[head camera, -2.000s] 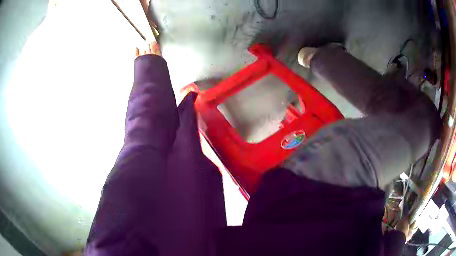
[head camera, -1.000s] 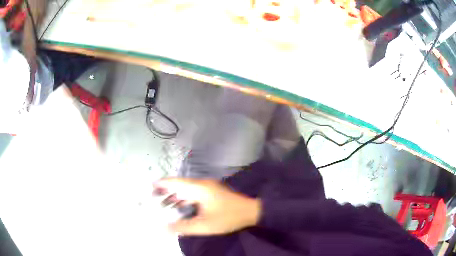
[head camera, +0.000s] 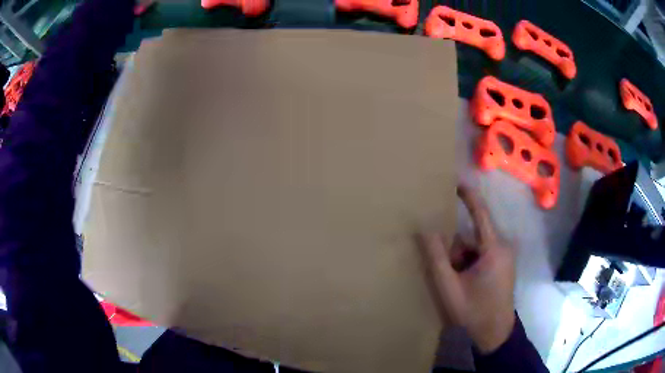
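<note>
A large plain brown cardboard sheet (head camera: 292, 182) fills the middle of the view, with a short crease near its left edge. My right hand (head camera: 474, 277) is at its right edge, bare and slightly blurred. The thumb lies over the sheet and a finger stretches up beside the edge, with a gap between them; I see nothing held. My left arm runs up the left side to the top edge, where the hand is cut off. A small reddish patch beside that sleeve is too small to identify.
Several orange housings lie beyond the sheet and to its right, two touching each other (head camera: 518, 156), on the dark green strip (head camera: 605, 80) and pale surface. A black object (head camera: 601, 218) stands at right. Black cables run at lower right; a red item (head camera: 124, 315) shows at lower left.
The view has swung from the floor, red stool and bench edge to the cardboard and housings. My right hand was over a bright white area and is now at the cardboard's right edge.
</note>
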